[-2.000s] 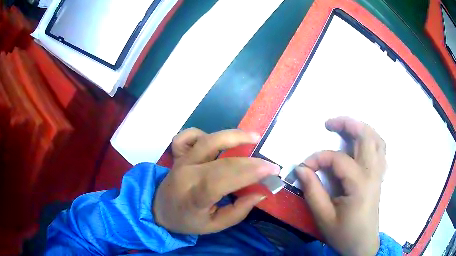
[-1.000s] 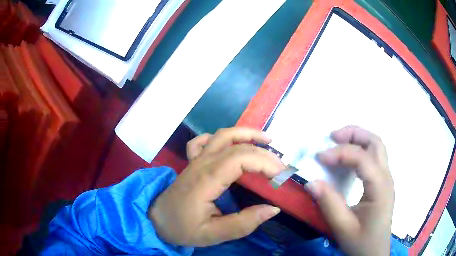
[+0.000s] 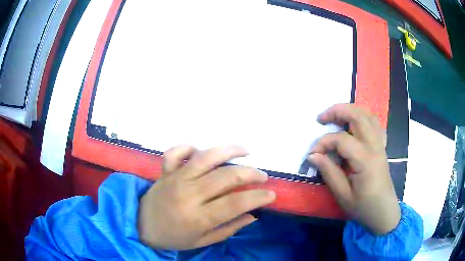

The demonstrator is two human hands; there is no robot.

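Observation:
The backlight unit (image 3: 214,76), a large white panel with a narrow black frame, lies flat on the red foam pad (image 3: 375,71). My left hand (image 3: 204,196) lies palm down over the panel's near edge, fingers spread, with nothing visible in it. My right hand (image 3: 357,163) is over the near right corner, thumb and index finger pinched on a small grey tape tab (image 3: 306,167) at the frame. The fingertips partly hide the tab, so whether it is stuck down cannot be told.
A long white sheet (image 3: 66,92) lies left of the pad. Further left is another framed panel (image 3: 25,56) on white sheets. Right of the pad are a black-banded sheet (image 3: 397,102), a white sheet (image 3: 428,168) and clear plastic (image 3: 451,188). A yellow fitting (image 3: 410,41) is beyond.
The view has swung right, so the panel sits more centrally. The tab at my left fingertips no longer shows. My right thumb and index finger, apart a second ago, are together at the near right corner.

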